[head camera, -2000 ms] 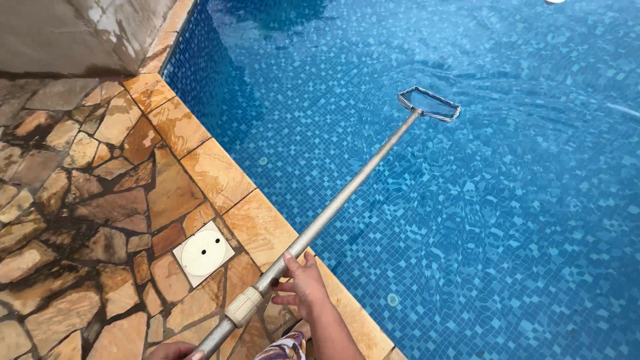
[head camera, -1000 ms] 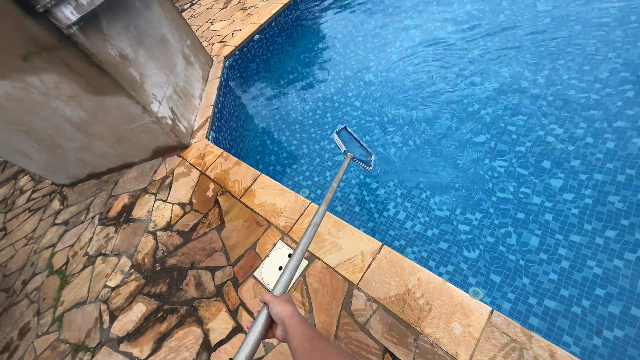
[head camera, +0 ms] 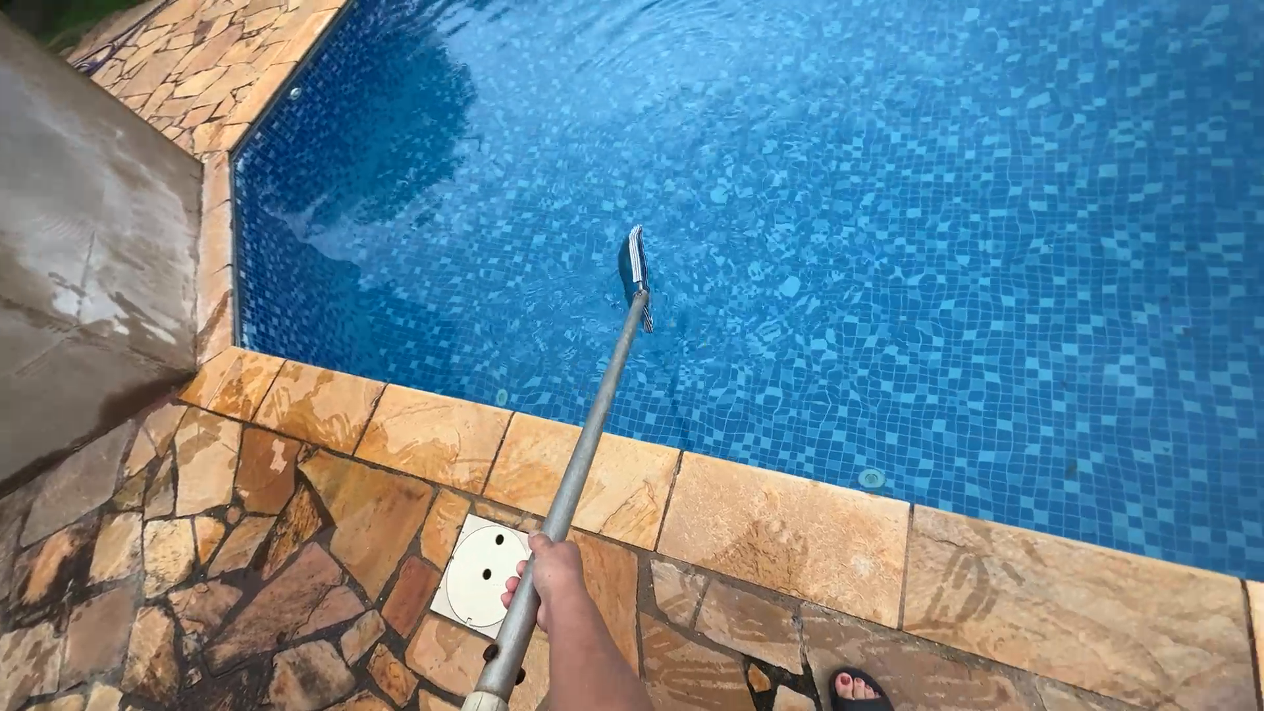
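Observation:
My right hand point(head camera: 549, 581) is closed around a grey metal telescopic pole point(head camera: 592, 425). The pole reaches out over the stone edge, and a pool skimmer net point(head camera: 635, 267) is fixed to its far end. The net's pale frame is seen nearly edge-on, tilted at the water, with dark mesh on its left side. My left hand is out of view.
Stone coping point(head camera: 780, 523) borders the blue-tiled pool point(head camera: 889, 247). A concrete wall point(head camera: 89, 257) stands at the left. Below the coping, a white round-lidded cover point(head camera: 479, 553) lies in the stone paving point(head camera: 286, 602). A sandalled foot point(head camera: 857, 686) shows at the bottom.
The net has turned from showing its open frame to nearly edge-on. My left hand, partly visible at the bottom left two seconds ago, has left view. The view has swung.

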